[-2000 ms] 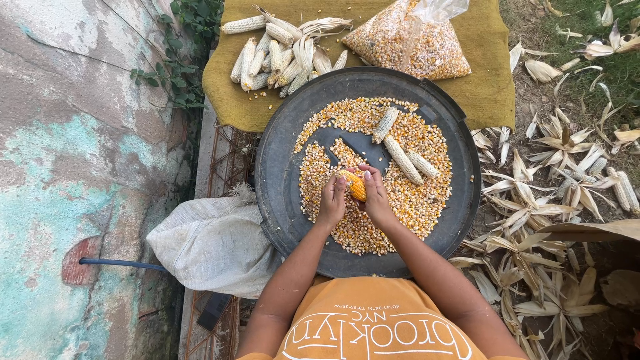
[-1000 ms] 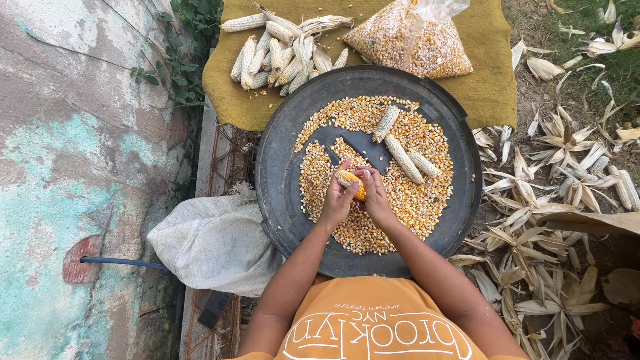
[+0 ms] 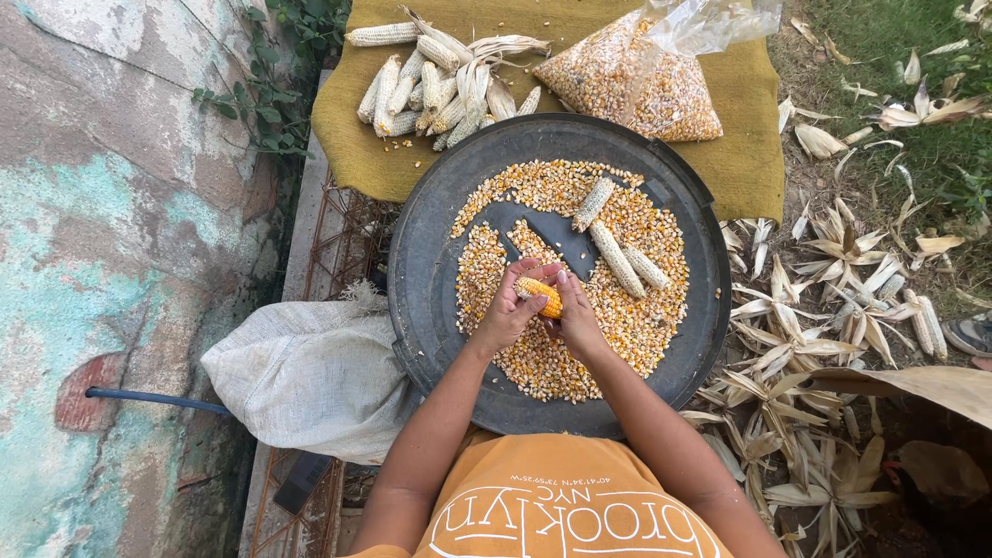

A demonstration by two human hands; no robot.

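Observation:
Above a round black tray, my left hand grips a short ear of corn with orange kernels, its bare end showing at the left. My right hand has its fingers and thumb closed around the ear's other end, partly hiding it. Loose corn kernels lie spread in the tray in a broad ring. On them, beyond my hands, rest three stripped corncobs: one short cob, a longer one and a third beside it.
Stripped cobs are heaped on a mustard cloth, beside a clear plastic bag of kernels. A white woven sack touches the tray's left side. Dry husks litter the ground at right. A weathered wall stands at left.
The ear has tilted between my hands, its near-left end showing more plainly than two seconds ago. My fingers have shifted on it. The three cobs in the tray have not moved.

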